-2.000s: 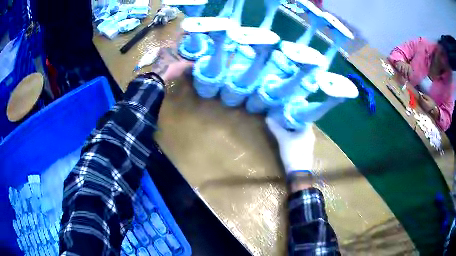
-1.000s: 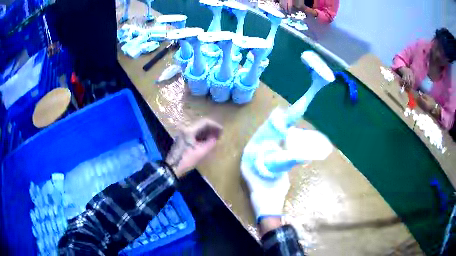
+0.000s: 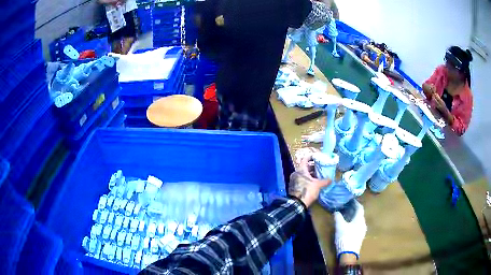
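Several joined leg assemblies [image 3: 352,140] stand in a cluster on the brown table, cuffs down and soles up. My bare left hand [image 3: 306,182] holds the cuff of one upright leg assembly [image 3: 326,161] at the cluster's near left. My gloved right hand [image 3: 350,228] is at the near side, its fingers against the cuff of a tilted leg assembly [image 3: 344,190]; its fingertips are partly hidden under that cuff. The two cuffs are side by side.
A blue tote [image 3: 183,138] of pale-blue parts is left of the table [image 3: 387,231]. A dark-handled tool [image 3: 309,117] and pale parts [image 3: 296,88] lie beyond the cluster. The green belt [image 3: 425,198] runs along the right. A person in dark clothes [image 3: 242,53] stands ahead; another in pink [image 3: 452,99] sits opposite.
The view has turned left. The right hand's leg assemblies have moved from the open table to the cluster's near edge. My left hand, empty a second ago, now holds a cuff there.
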